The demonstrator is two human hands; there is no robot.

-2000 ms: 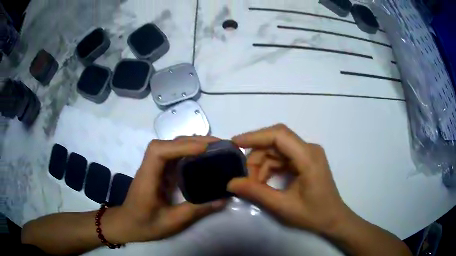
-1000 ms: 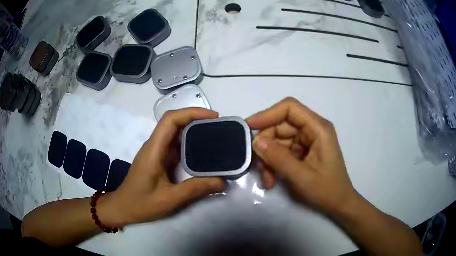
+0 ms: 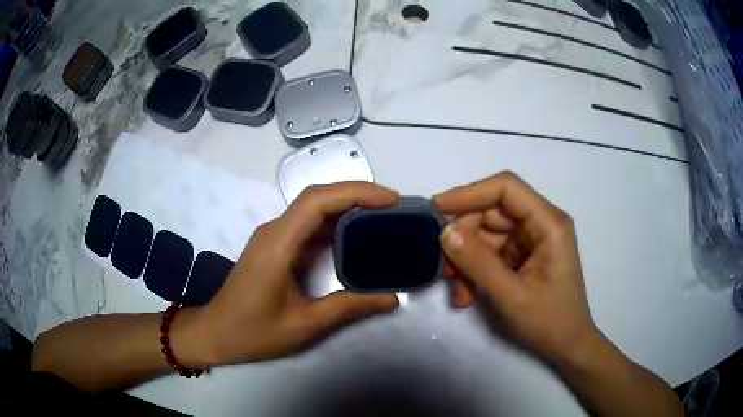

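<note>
A padded housing (image 3: 389, 249), with a black face inside a grey rim, is held at the centre. My left hand (image 3: 281, 269) grips it from the left, fingers on the top edge and thumb along the bottom. My right hand (image 3: 513, 261) pinches its right edge and upper right corner. Behind it are two bare metal housings, one flat on the table (image 3: 318, 106) and one nearer (image 3: 326, 169), partly covered by my left hand. Black adhesive pads (image 3: 169, 265) lie in a row on the white backing sheet (image 3: 191, 187); my left hand partly hides the rightmost one.
Several padded housings (image 3: 243, 88) stand at the back left. A brown-faced piece (image 3: 85, 68), stacked dark pieces (image 3: 41, 130) and a bottle (image 3: 31, 37) are far left. A clear plastic bag (image 3: 701, 147) lies along the right edge. The tabletop has black grooves (image 3: 546, 67) and a round hole.
The held housing's black face was tipped and blurred, then turned flat to view; now it is slightly tilted. Both hands keep their hold. The view has shifted, so the table items appear further right.
</note>
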